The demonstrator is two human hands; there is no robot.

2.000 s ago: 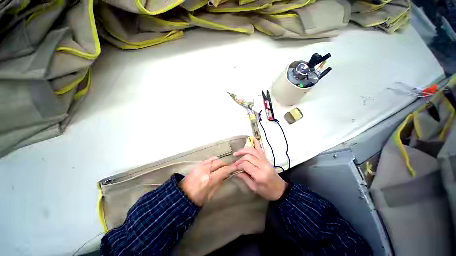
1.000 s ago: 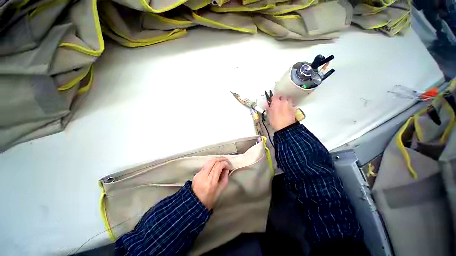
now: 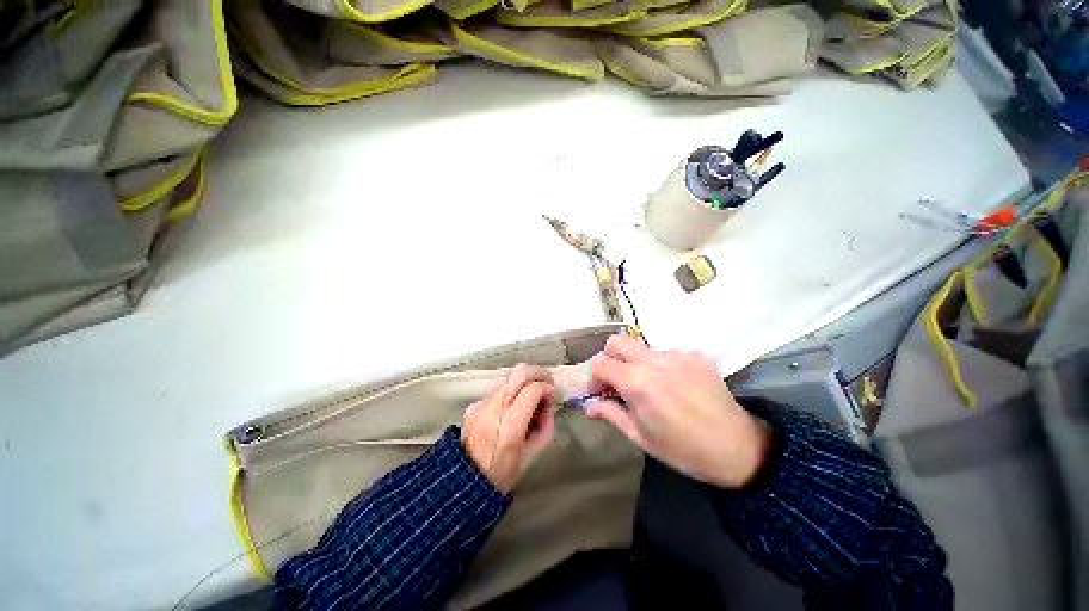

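The beige bag body (image 3: 543,501) lies at the table's front edge and over my lap, with its mouth slightly open. Yellow edge binding (image 3: 242,513) runs down its left side. My left hand (image 3: 511,424) pinches the flap (image 3: 406,394) near the middle of the mouth. My right hand (image 3: 675,406) is closed on the thread snips, mostly hidden; only a small dark metallic part shows between the hands at the cloth. A fine thread (image 3: 215,573) trails at the lower left. A silver fitting (image 3: 250,432) sits at the left mouth corner.
Behind the bag lie a mottled, wrapped pointed tool (image 3: 605,284), a brown-yellow block (image 3: 695,273) and a beige tool cup (image 3: 681,215). Similar bags (image 3: 705,54) are heaped at the back and left. More bags (image 3: 979,448) hang at the right beside a grey metal box (image 3: 788,372).
My right hand reached to the snips beside the cup, took them and came back to the bag mouth. The snips are gone from the table. My left hand stayed on the flap.
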